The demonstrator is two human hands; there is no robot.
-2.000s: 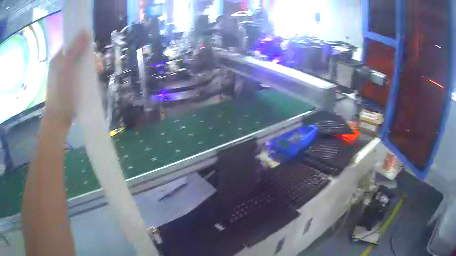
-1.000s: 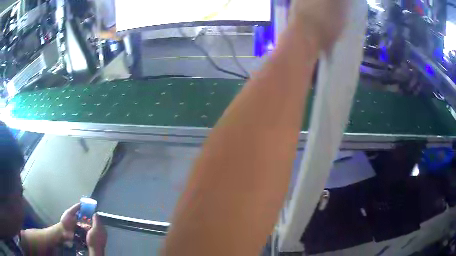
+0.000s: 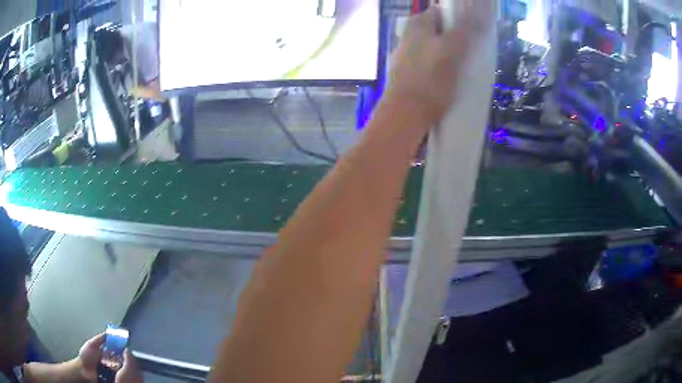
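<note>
My left hand (image 3: 430, 63) is raised at the upper middle, its fingers around the thick white machine frame post (image 3: 452, 164). My forearm rises from the bottom edge to the post. The fingertips are partly hidden and blurred. The post runs from the top edge down to the bottom, leaning slightly, in front of the green conveyor belt (image 3: 247, 196). Small pale dots sit spaced out on the belt. My right hand is not in view.
A seated person's hands hold a lit smartphone (image 3: 114, 348) at lower left. A bright monitor (image 3: 262, 45) stands behind the belt. Right of the post lie a white sheet (image 3: 490, 288), dark trays (image 3: 523, 336) and a blue bin (image 3: 628, 259). Machinery stands at the back right.
The view has swung left from the trays to the monitor and seated person, then tilted up a little. My left hand has stayed on the post.
</note>
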